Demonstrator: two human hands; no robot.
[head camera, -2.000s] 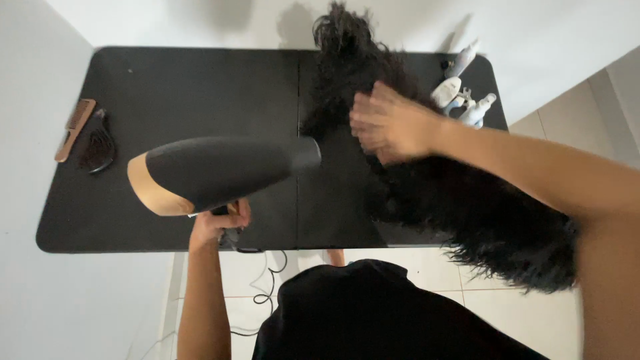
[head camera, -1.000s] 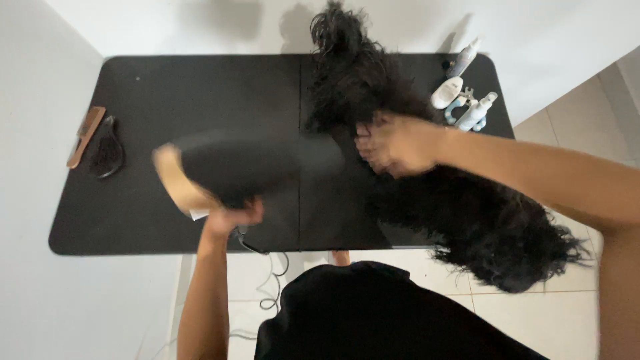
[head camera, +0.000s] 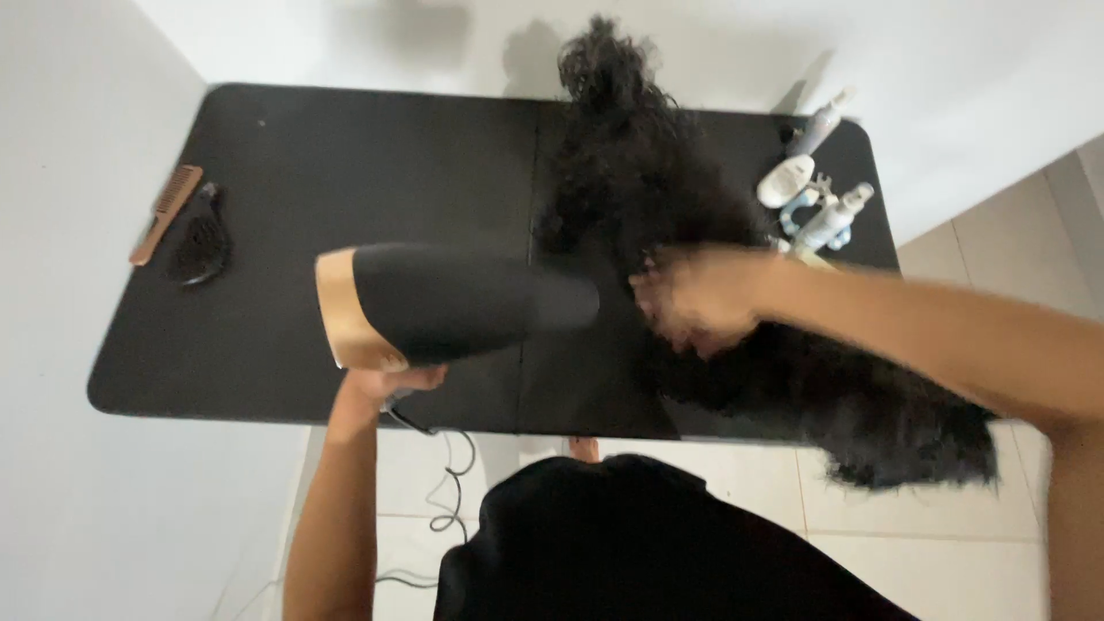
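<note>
My left hand (head camera: 397, 381) grips the handle of a black hair dryer (head camera: 448, 302) with a gold-coloured rear, its nozzle pointing right. Long, curly black hair covers an animal, apparently a dog (head camera: 638, 172), which stretches from the table's far edge to past its near right edge. My right hand (head camera: 694, 302), blurred, lies against the coat in front of the nozzle, fingers bent; whether they grasp hair cannot be made out. The dog's face cannot be made out.
A black folding table (head camera: 371, 172) stands against a white wall. At its left lie a brown comb (head camera: 168, 216) and a dark oval brush (head camera: 200, 246). Spray bottles (head camera: 832, 220) and a white oval item (head camera: 786, 181) are at the far right. A cord (head camera: 457, 474) hangs below the dryer.
The dryer, tilted about two seconds ago, now lies closer to level across the view. My right hand stays at the coat, its fingers now bent downward more.
</note>
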